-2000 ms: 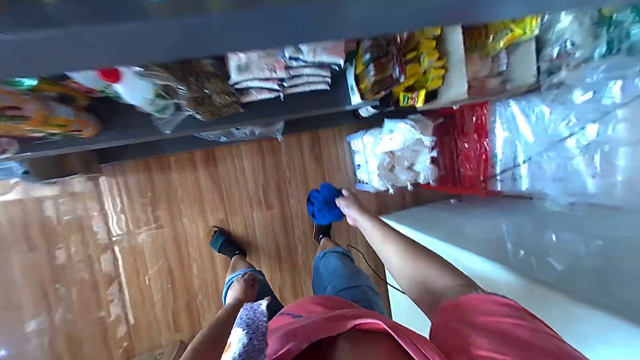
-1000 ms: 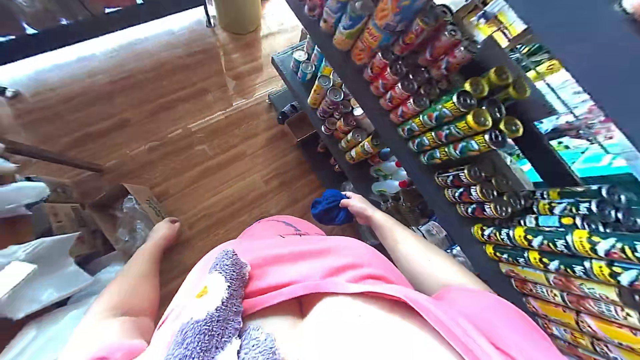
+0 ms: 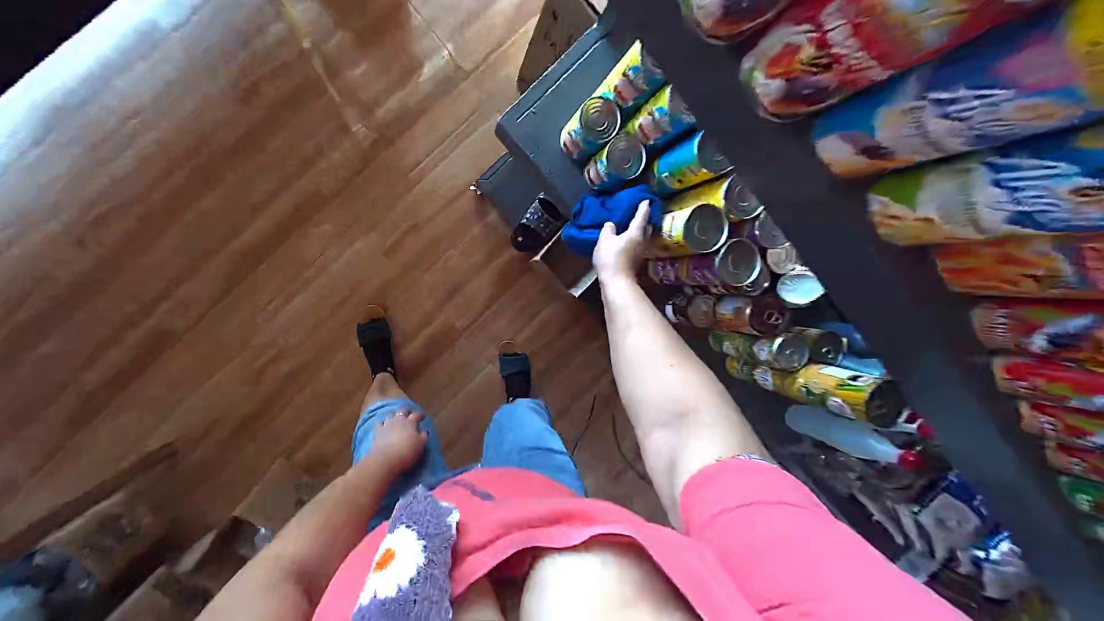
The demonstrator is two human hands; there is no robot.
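My right hand is shut on a bundled blue cloth, which lies at the edge of a dark lower shelf beside yellow cans. Blue and yellow cans stand just above the cloth in view, and a small dark patterned can or cup is to its left. My left hand rests on my left knee; nothing shows in it. A purple fluffy cloth with a white flower lies against my pink shirt.
An upper shelf with colourful packets juts out at the right. Below are more cans, bottles with red caps and plastic bags. Cardboard boxes stand at the lower left on the wood floor.
The view has shifted strongly along the shelves. My right hand, with the blue cloth, is now at the lower shelf with cans. My left hand has come onto my knee from beside my body.
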